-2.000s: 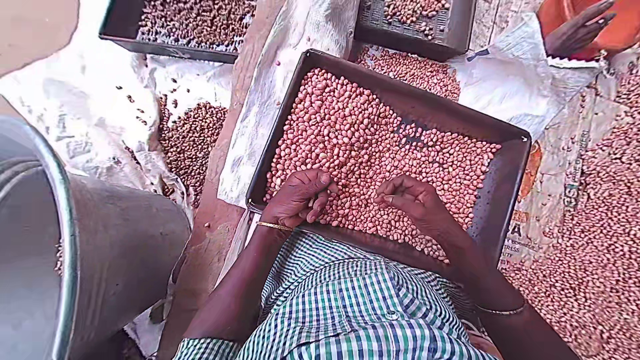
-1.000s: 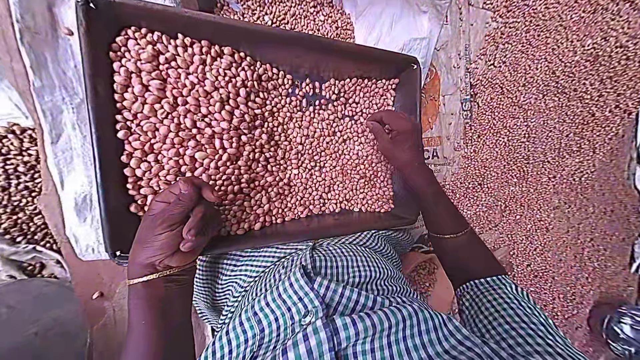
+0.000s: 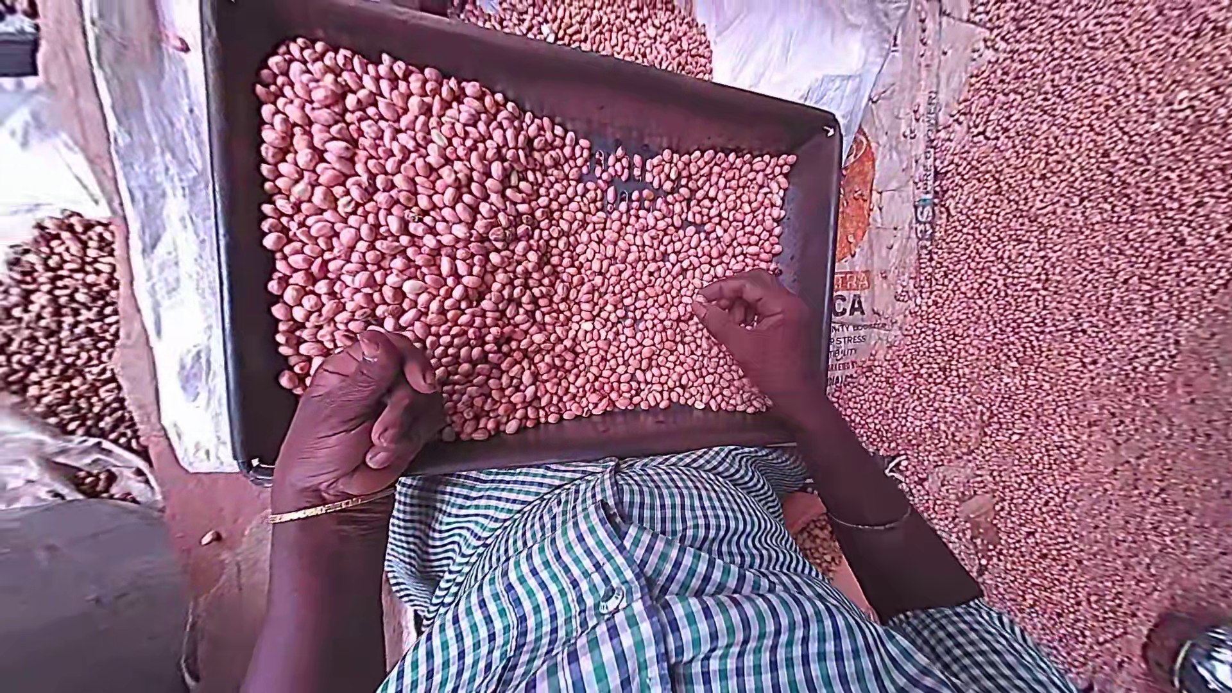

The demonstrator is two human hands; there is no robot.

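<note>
A dark rectangular tray (image 3: pixel 539 48) lies at my lap, tilted in view, with a spread of pinkish shelled peanuts (image 3: pixel 462 221) over most of its floor. Bare dark patches of the floor show near its upper right. My left hand (image 3: pixel 356 414) is curled over the tray's lower left corner, its fingers bent toward the palm; whether a nut is inside is hidden. Above the peanuts at the right side is my right hand (image 3: pixel 756 332), thumb and forefinger brought together at the tips. Anything between those fingertips is too small to tell.
Many peanuts (image 3: pixel 1078 241) cover the ground at the right, beside a printed sack (image 3: pixel 881 221). More peanuts (image 3: pixel 616 34) lie beyond the tray. At the left are a darker heap of nuts (image 3: pixel 63 327), white sheeting (image 3: pixel 159 192) and a grey metal container (image 3: pixel 87 597).
The view has shifted to the right and closer to the tray. My left hand has moved to the tray's lower left corner, and my right hand to its right side.
</note>
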